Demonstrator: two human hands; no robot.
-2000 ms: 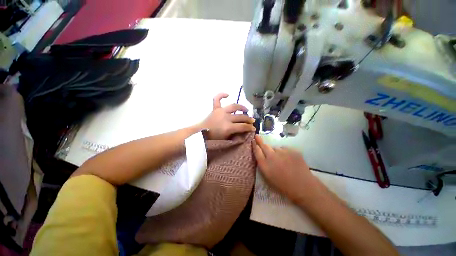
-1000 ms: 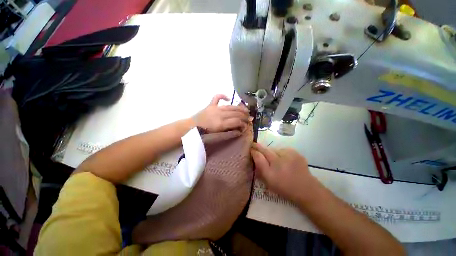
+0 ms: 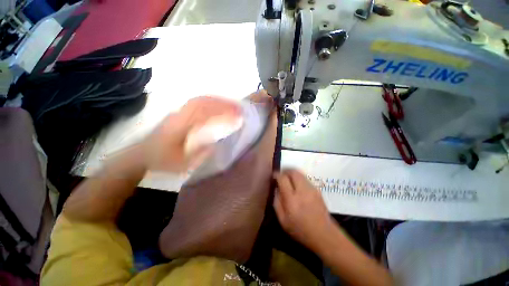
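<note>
A pink-brown textured panel (image 3: 223, 209) hangs from the presser foot (image 3: 283, 106) of the sewing machine over the table's front edge towards my lap. A black strip (image 3: 277, 139) runs along its right edge. The panel's upper left part is folded over and shows its white side (image 3: 245, 137). My left hand (image 3: 192, 134) is motion-blurred at this white part; its grip is too blurred to tell. My right hand (image 3: 301, 204) has its fingers closed on the panel's black edge, in front of the table's edge.
The machine head (image 3: 329, 50) stands over the table at the right. Red-handled snips (image 3: 399, 137) lie on the bed. Black strips (image 3: 95, 92) are piled at the left. A printed ruler (image 3: 390, 191) runs along the front edge. A red-covered table (image 3: 120, 25) is beyond.
My left hand has moved left and down from the needle area, with the white part now raised and unfolded. My right hand has moved down along the edge. The view has shifted.
</note>
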